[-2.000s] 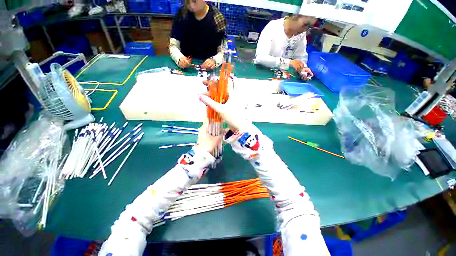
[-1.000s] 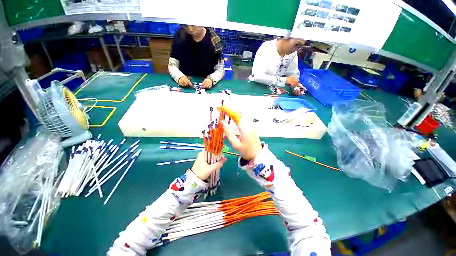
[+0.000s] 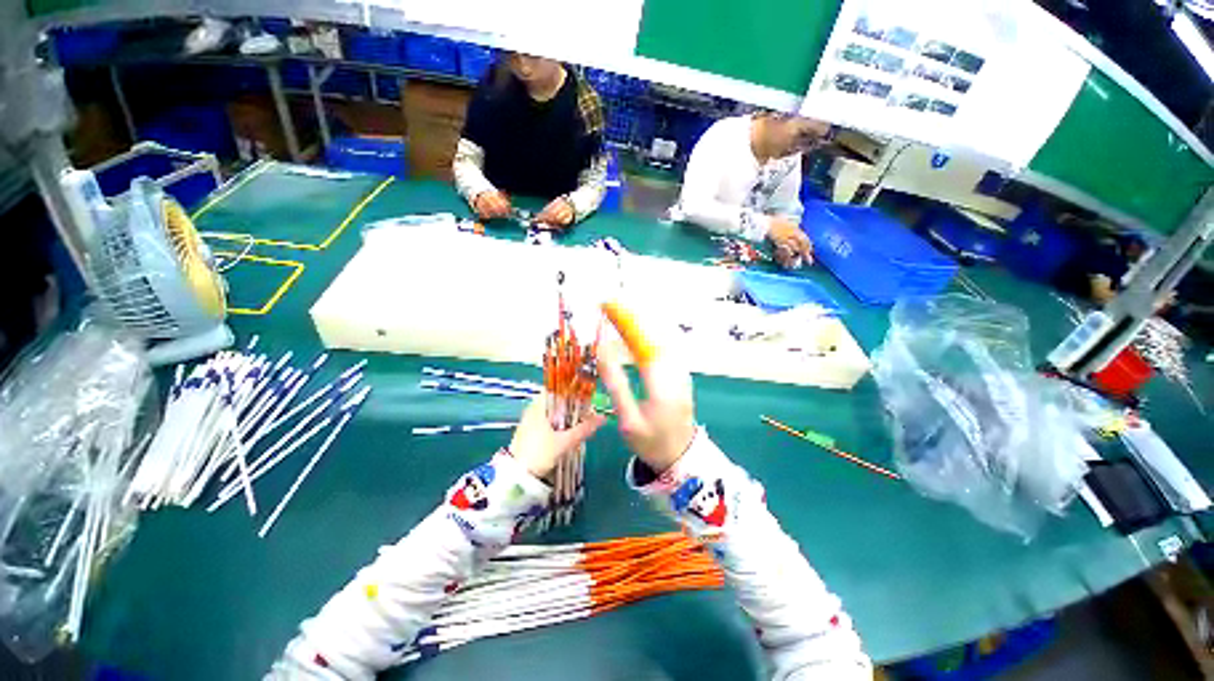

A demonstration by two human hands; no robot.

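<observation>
My left hand is closed around an upright bundle of joined pieces, orange with dark tips above and white below. One piece stands up above the others. My right hand is just right of the bundle, fingers raised and apart, with an orange finger cot on one finger. Whether its fingers touch the bundle is unclear. More joined pieces, white at left and orange at right, lie fanned on the green bench below my forearms.
White blue-marked sleeves lie at left by a fan and a clear bag. A long cream tray crosses the bench. A green-tagged orange wire and another clear bag are at right. Two people sit opposite beside a blue tote.
My right hand has come off the top of the bundle to its right side and opened. The bundle is lower, and one piece now stands above the rest.
</observation>
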